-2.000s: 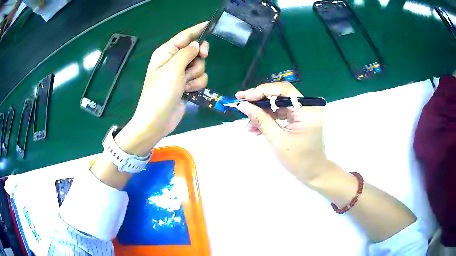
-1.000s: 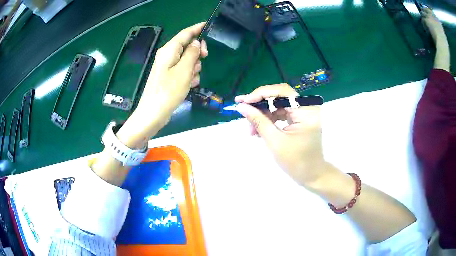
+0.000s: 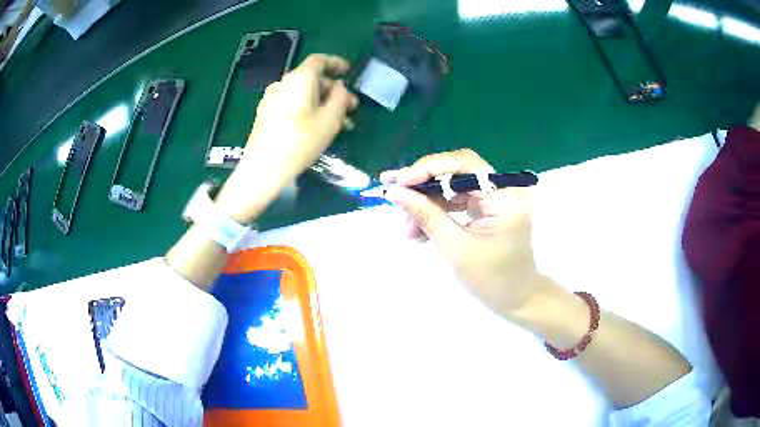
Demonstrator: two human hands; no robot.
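A phone middle frame, dark and motion-blurred, with a pale rectangle near its upper end, is over the green belt in front of me. My left hand is at its left edge, fingers slightly curled; blur hides whether they grip it. My right hand holds a black pen-shaped tool with white bands like a pencil. Its pale tip points left, beside a blue patch and a bright blurred streak at the frame's bottom end. Contact there cannot be made out.
Several frames, including one nearby, lie on the green belt at left; another frame lies at upper right. An orange tray with a blue sheet sits on the white surface below. A person's dark red sleeve is at right.
The left-hand belt frames have moved right. The frame beside the worked one has moved away right. My left hand's fingers look looser. The other person's hand has left view. My right hand has barely moved.
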